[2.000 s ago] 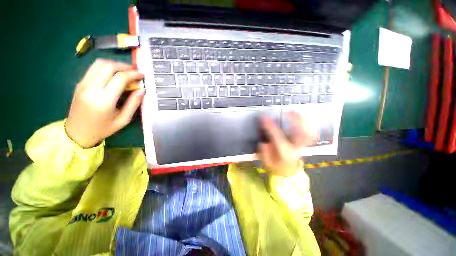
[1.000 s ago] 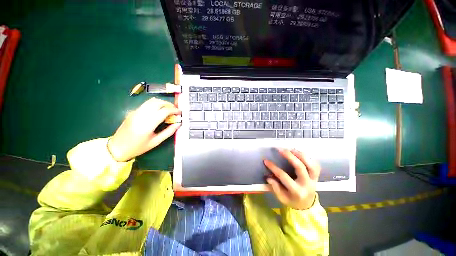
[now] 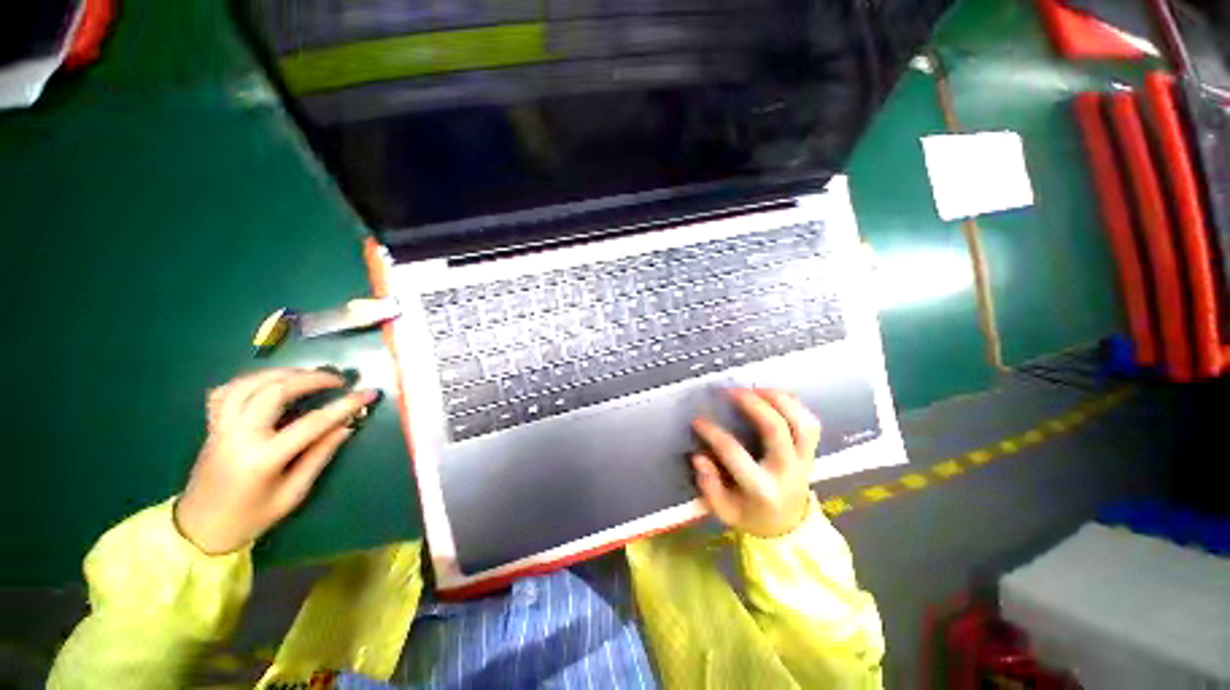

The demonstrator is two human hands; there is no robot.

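An open laptop lies tilted in front of me, its dark screen up at the back with a blurred yellow-green strip. My left hand is just off the laptop's left edge, with thumb and fingers pinched on a small dark and yellow USB flash drive, mostly hidden by the fingertips. A silver and dark stick with a yellow end sits at the laptop's left edge, above that hand. My right hand rests on the touchpad with fingers spread, holding nothing.
A white liner and a red tray edge show under the laptop. A white card lies on the green bench at right beside a brown strip. Red trays stand at far right. Yellow floor marking runs below the bench.
My left hand has moved from the laptop's left edge, with the small drive now clear of it. The screen text has given way to a blurred yellow-green strip. The view has turned.
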